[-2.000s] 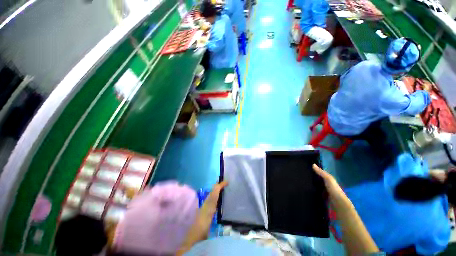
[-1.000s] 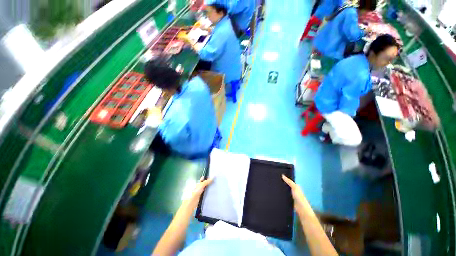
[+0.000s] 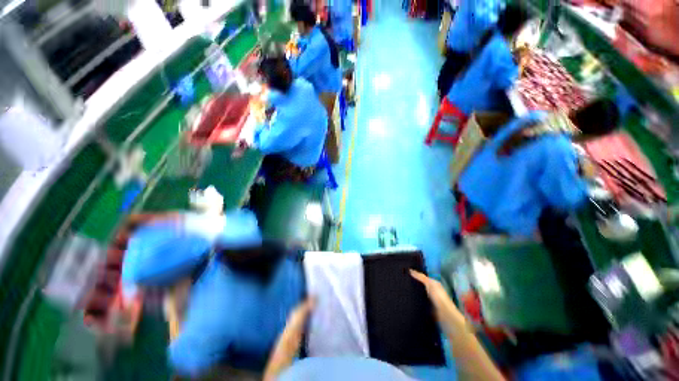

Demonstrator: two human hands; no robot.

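Observation:
A flat black rectangular item (image 3: 403,316), perhaps a clipboard or shallow tray, is held level in front of my body. White sheets or film (image 3: 336,305) lie over its left part. My left hand (image 3: 295,331) grips the left edge. My right hand (image 3: 439,301) grips the right edge, with the thumb on the black surface. The fingers under the item are hidden. The picture is blurred.
A blue floor aisle (image 3: 387,134) with a yellow line runs ahead. People in blue sit at green benches on both sides; one in a blue cap (image 3: 167,253) is close at left. Red trays (image 3: 221,119), a red stool (image 3: 447,123) and a cardboard box (image 3: 470,141) stand along the aisle.
I have moved forward along the aisle; different workers and benches are now beside me. The black item with the white sheets stays in both hands and appears slightly lower in view.

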